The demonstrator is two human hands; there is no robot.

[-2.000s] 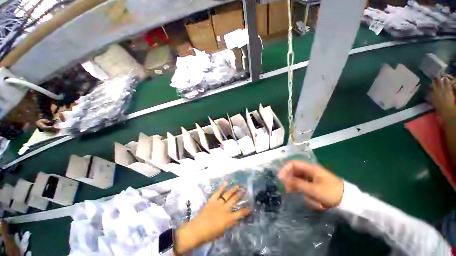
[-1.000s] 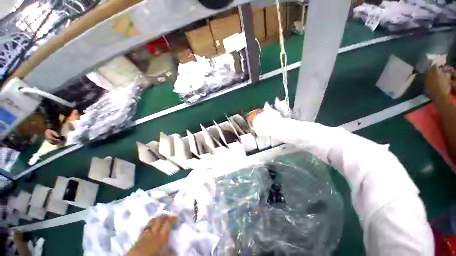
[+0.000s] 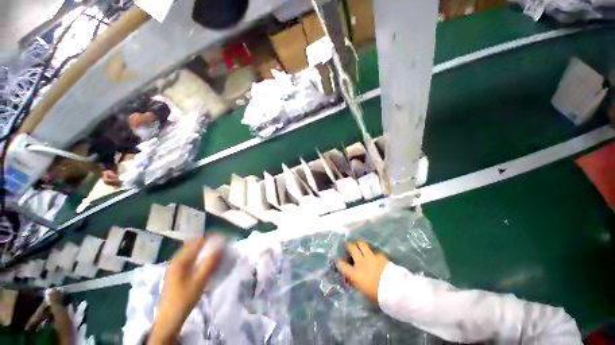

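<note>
My left hand is blurred, raised over the pile of white wrapped pieces, with a small white piece between thumb and fingers. My right hand is on the large clear poly bag, fingers bent down at a dark spot; whether they grip anything is hidden. Beyond the bag, open white cartons stand in a close slanting row with flaps up, some with dark contents. More open cartons continue to the left, one showing a black item.
A grey post and a hanging chain stand beyond the bag, partly hiding the row's right end. The green belt has a pale rail. Other people's hands are at left. A red sheet is at the right edge.
My right hand has come back from the carton row down onto the bag. My left hand has risen from the white pile with a white piece. The view has shifted.
</note>
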